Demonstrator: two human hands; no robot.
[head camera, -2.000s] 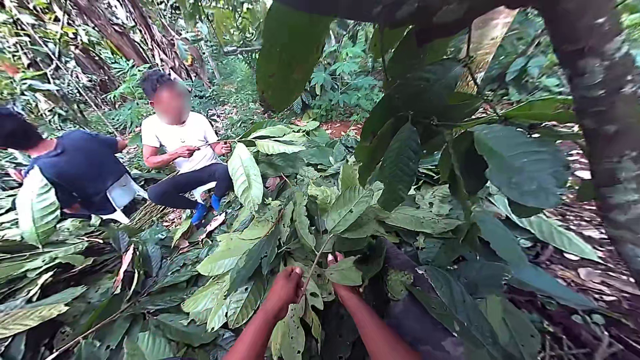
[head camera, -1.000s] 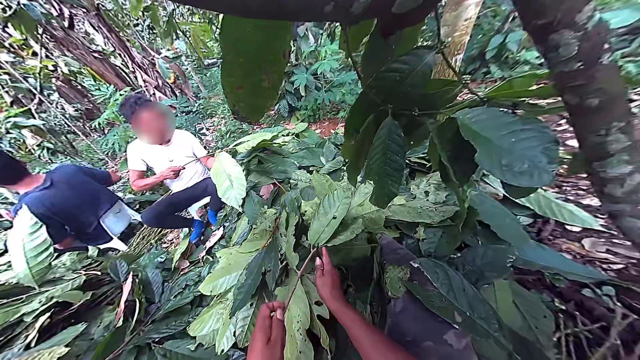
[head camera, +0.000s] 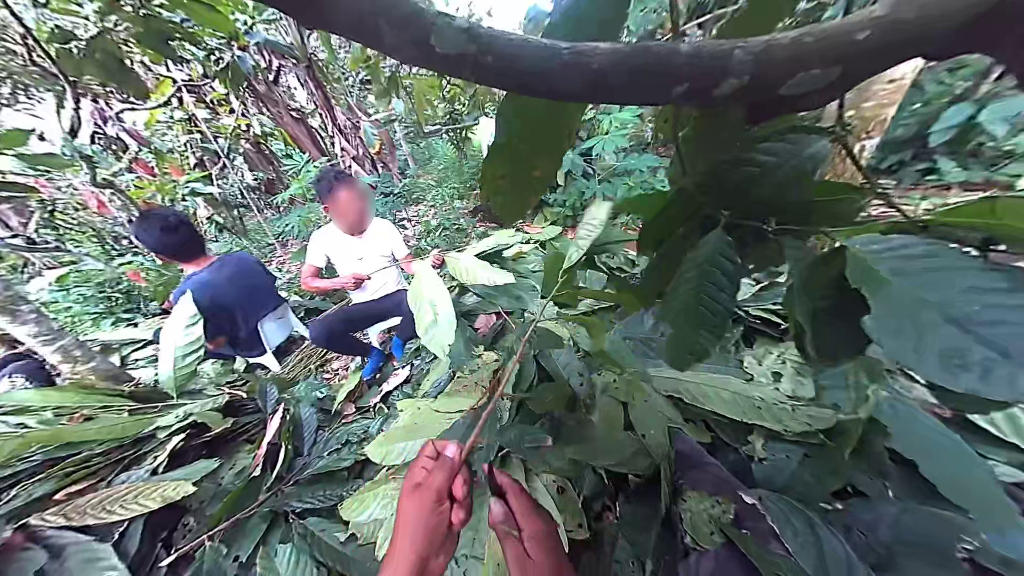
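Note:
My left hand (head camera: 432, 500) is closed around the lower end of a thin brown stem (head camera: 510, 372), which slants up and right and carries a few green leaves near its tip (head camera: 588, 232). Close beside it, my right hand (head camera: 520, 520) has its thumb and fingers together at a small dark thing, too hidden to name. Large green leaves (head camera: 416, 428), some with holes, lie under and around both hands.
A thick branch (head camera: 624, 72) crosses overhead, with big leaves (head camera: 704, 296) hanging at right. A person in a white shirt (head camera: 356, 256) sits holding a stem; another in dark blue (head camera: 232, 300) sits at left. Cut leafy branches (head camera: 104, 432) cover the ground.
Most leaves along the lower stem are gone from it, and the stem now stands longer and barer above my left hand. My right hand has come down beside my left. The view has shifted left.

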